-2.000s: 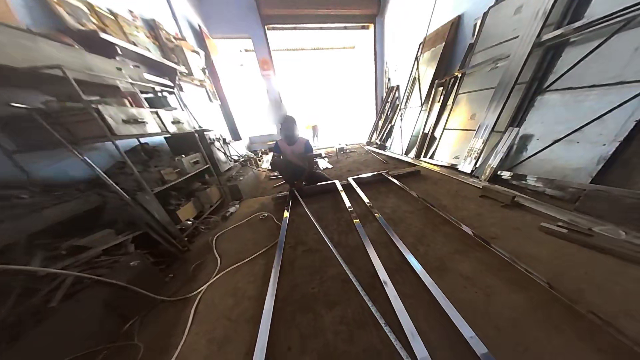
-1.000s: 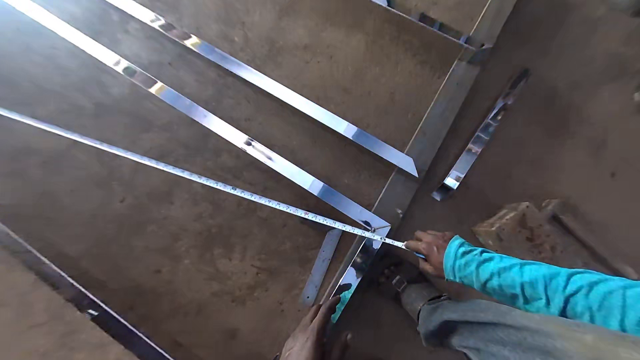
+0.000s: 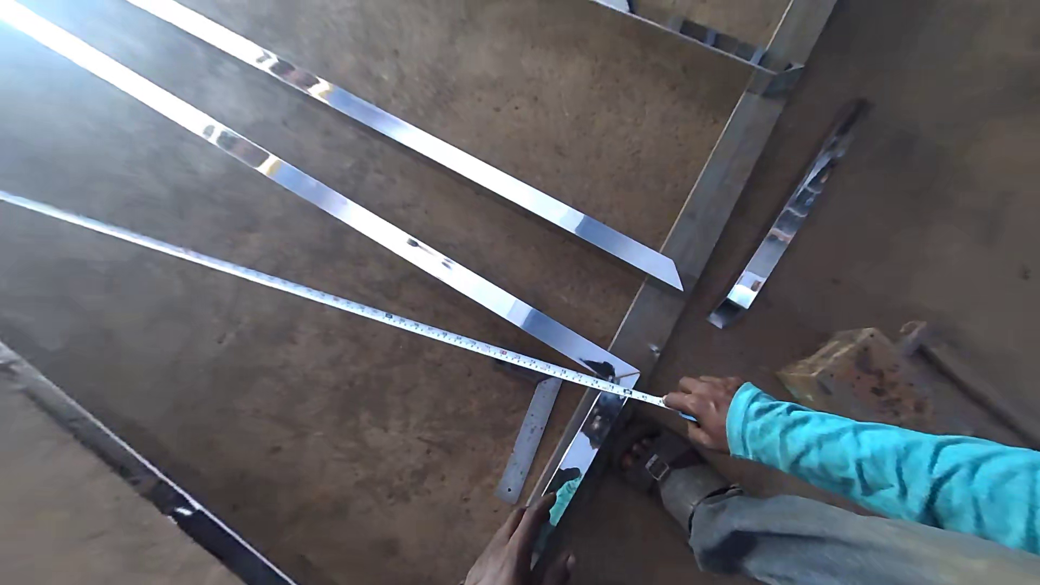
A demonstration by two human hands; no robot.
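My right hand (image 3: 705, 408), in a turquoise sleeve, grips the near end of a tape measure (image 3: 455, 337), whose blade runs out to the left edge. The blade crosses the corner where a long polished metal bar (image 3: 459, 280) meets a shorter polished metal piece (image 3: 587, 447). At the bottom, my left hand (image 3: 516, 548) rests its fingers on the lower part of that shorter piece; whether it grips it is unclear. A grey metal strip, perhaps a square's arm (image 3: 530, 443), lies left of the corner, partly hidden under the tape.
A second polished bar (image 3: 487, 175) with an angled end lies above. A flat support beam (image 3: 715, 195) passes under both bars. A short shiny metal piece (image 3: 784, 231) and a worn block (image 3: 865, 378) lie at right. A dark bar (image 3: 122, 463) crosses lower left. My sandalled foot (image 3: 654, 463) is beside the corner.
Two seconds ago the view looked across the workshop at a seated person; now it looks down at the bars. Between one second ago and now, the hands and tape have hardly moved.
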